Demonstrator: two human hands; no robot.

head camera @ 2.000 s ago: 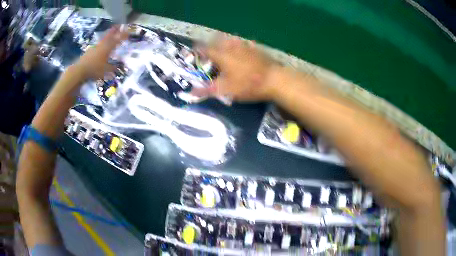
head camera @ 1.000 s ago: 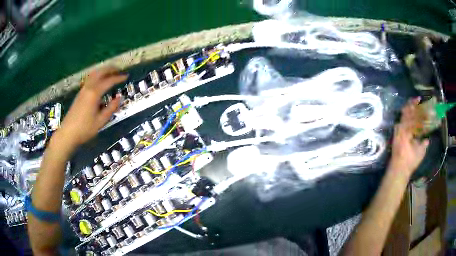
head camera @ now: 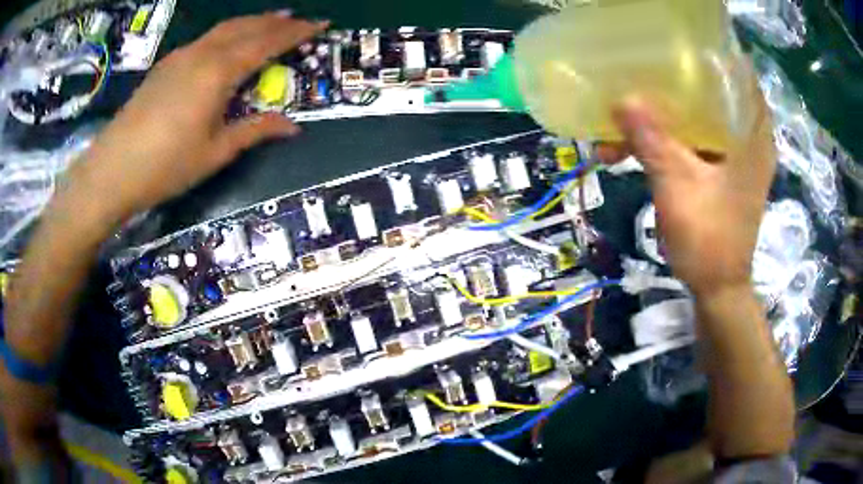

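Observation:
A power strip assembly (head camera: pixel 397 71) lies at the top, white tray with dark board and a yellow block at its left end. My left hand (head camera: pixel 203 113) is at that left end, fingers spread around the yellow block; whether it grips the strip is unclear. My right hand (head camera: pixel 695 189) is shut on a translucent yellowish squeeze bottle (head camera: pixel 634 71), held tilted on its side. Its green nozzle (head camera: pixel 483 90) points left, over the lower edge of the top strip. Whether the tip touches the strip cannot be told.
Three more strips lie side by side below, one of them in the middle (head camera: pixel 364 336), with blue and yellow lead wires (head camera: pixel 530 293) at their right ends. Bagged white cords (head camera: pixel 795 255) lie at the right. A short separate board unit (head camera: pixel 118 38) is at the upper left, with clear plastic below it.
The right hand has picked up the bottle and moved it left over the top strip. The left hand is now at that strip's yellow-block end. The view has moved closer to the strips.

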